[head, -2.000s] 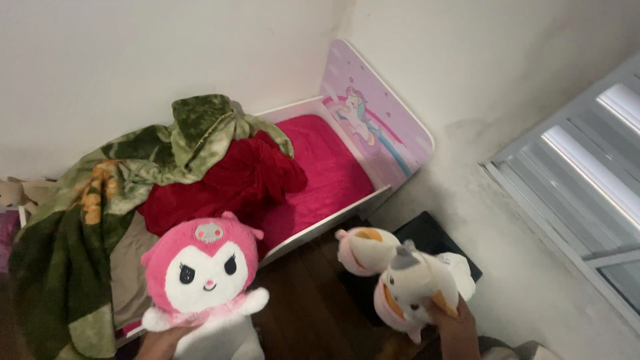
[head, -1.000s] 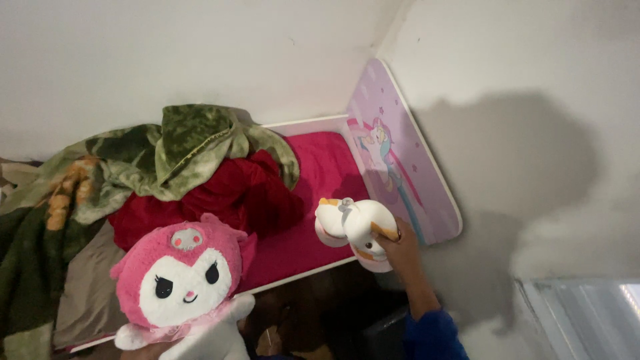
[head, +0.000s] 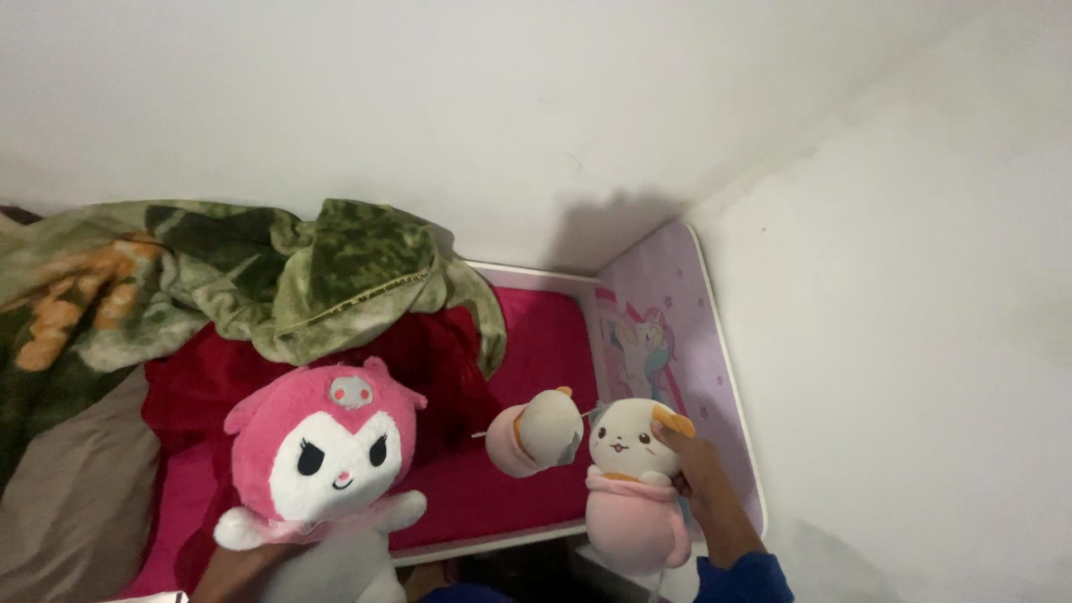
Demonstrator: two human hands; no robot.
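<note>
My left hand (head: 243,569) holds a pink-and-white plush doll (head: 335,469) from behind, low at its body; the fingers are hidden. The doll has a grey skull patch on its forehead. My right hand (head: 695,469) grips the head of a white cat plush (head: 635,440) with a pink cup-shaped body, near its orange ear. Left of it, a second small white-and-pink plush (head: 536,431) hangs over the bed, seemingly joined by a thin cord. Below both lies the magenta sheet (head: 544,335) of a small bed.
A green patterned fleece blanket (head: 360,276) and red cloth (head: 419,360) are heaped on the bed. A grey-brown cloth (head: 79,486) lies at left. The lilac headboard (head: 712,377) with a unicorn picture stands at the wall corner. The white side rail (head: 494,544) runs in front.
My right hand has brought the small plushes from beside the bed to over its headboard end, and the cat's face now shows. My left hand still holds the pink doll. The view has shifted.
</note>
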